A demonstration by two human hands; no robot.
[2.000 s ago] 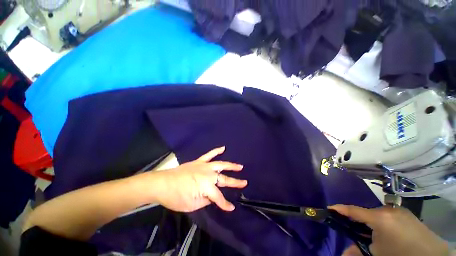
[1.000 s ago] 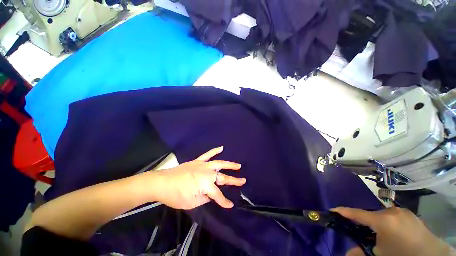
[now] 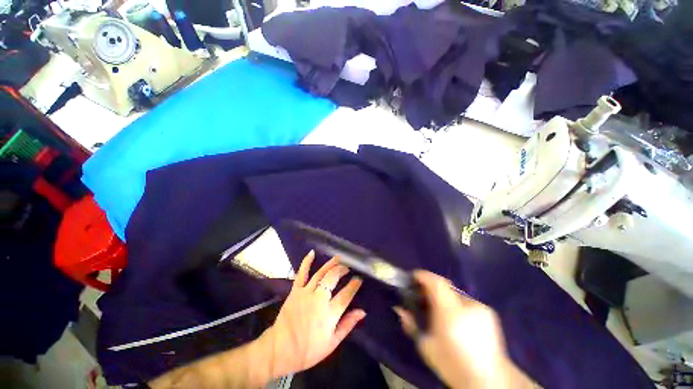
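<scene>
Dark navy-purple cloth [image 3: 342, 190] lies spread before me, its right part reaching toward the lower right. My left hand [image 3: 319, 311] rests on it with fingers spread, a ring on one finger. My right hand [image 3: 456, 327], blurred, holds the fabric shears [image 3: 365, 262] by the handles. The blades point up and left, past my left fingertips, above the cloth. The blur hides whether the blades are open. A white-grey strip [image 3: 194, 329] lies along the dark cloth at the lower left.
Blue fabric [image 3: 205, 114] lies behind the cloth. A sewing machine head [image 3: 532, 182] stands right, with its needle area near the cloth. A second cream machine [image 3: 125, 61] is upper left. Dark cloth pieces [image 3: 410, 53] heap at the back. A red stool [image 3: 87, 239] is at left.
The shears have left the cloth's lower part and swung up and left with my right hand. My left hand has turned, fingers pointing more upward. The view has shifted, showing more of both machines.
</scene>
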